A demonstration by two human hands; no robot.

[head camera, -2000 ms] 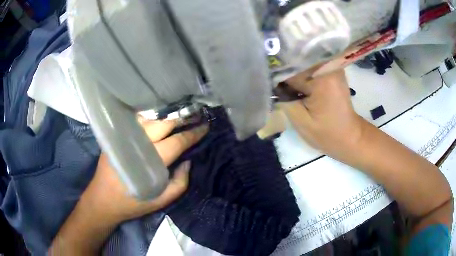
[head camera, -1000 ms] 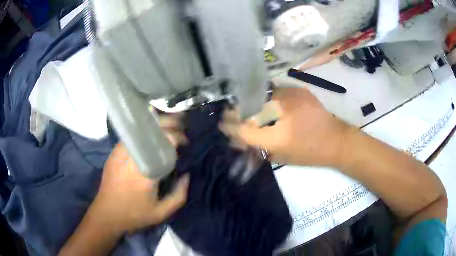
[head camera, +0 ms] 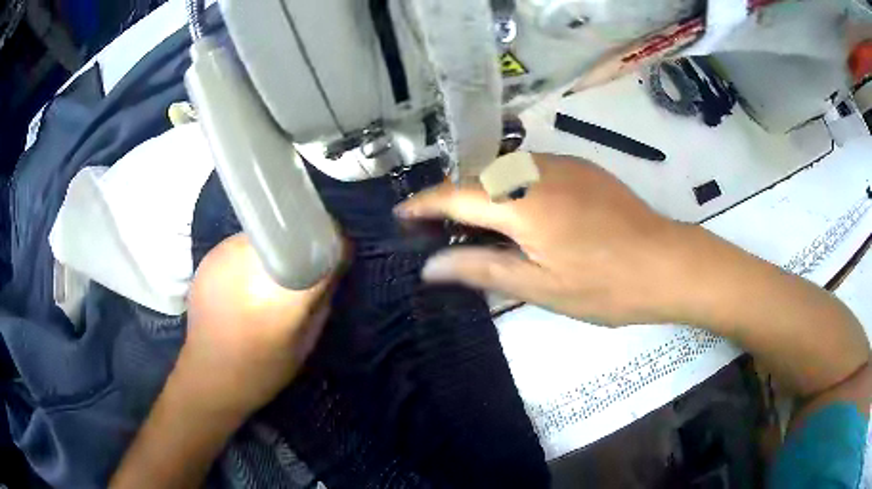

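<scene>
The dark navy ribbed waistband runs from under the sewing machine head towards me. The grey-blue garment body lies heaped at left, with a white cloth flap on it. My left hand is closed on the navy cloth, its fingers partly hidden behind the grey lamp bar. My right hand lies over the band just right of the needle area, thumb and forefinger apart. Something dark and shiny shows at its palm; I cannot tell what it is.
A beige block sits beside the needle area, above my right hand. A long dark strip and a small dark square scrap lie on the machine bed. Dark looped handles lie by the machine base. Ruler markings run along the table front.
The loose dark strip, earlier by my right hand, lies on the bed. My left hand has turned and closed on the cloth. My right hand has moved from behind the beige block onto the band.
</scene>
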